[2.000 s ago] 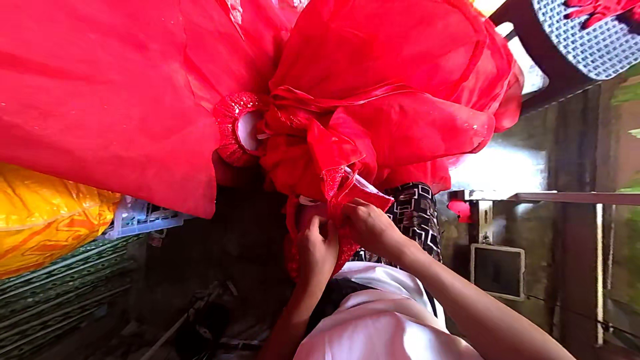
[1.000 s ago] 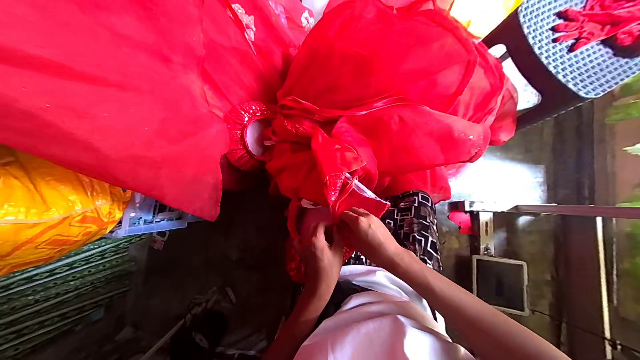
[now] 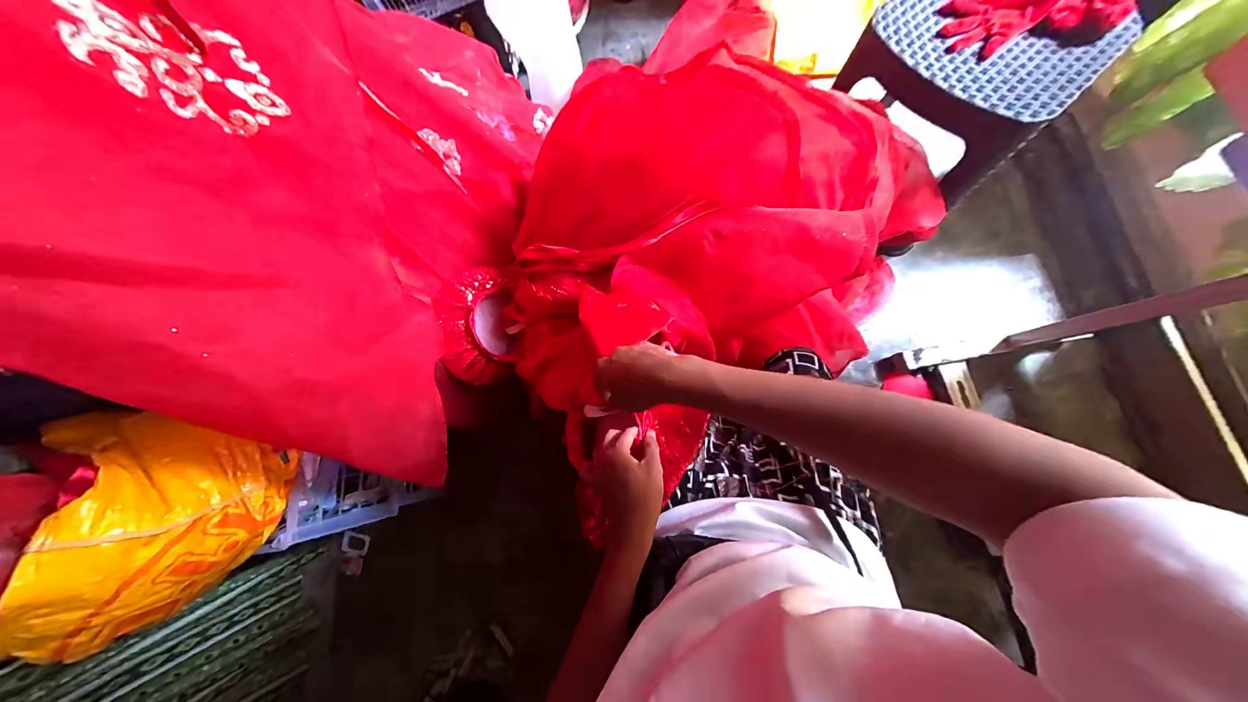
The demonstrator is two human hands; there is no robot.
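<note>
A bunched red sheer garment (image 3: 721,175) lies over my lap and spreads ahead of me. My left hand (image 3: 629,473) pinches its shiny red cloth near a pale edge. Just above it, my right hand (image 3: 643,375) is curled down on the same cloth; its fingertips are partly hidden, and I cannot tell what lies between them. A shiny red gathered cuff (image 3: 473,325) with a pale lining opens to the left of my hands. Farther left, a wide red fabric panel (image 3: 195,253) carries white embroidery.
A yellow plastic bag (image 3: 146,526) and a pale plastic crate (image 3: 341,497) are at the lower left, beside a green patterned mat (image 3: 185,624). A woven-top stool (image 3: 1004,68) holding a red glove-like item (image 3: 1014,19) stands at the upper right. A rail (image 3: 1121,312) crosses the right side.
My right hand has moved up and left over the cloth, and its forearm now crosses above my lap. My left hand stays low on the garment. The view has shifted somewhat.
</note>
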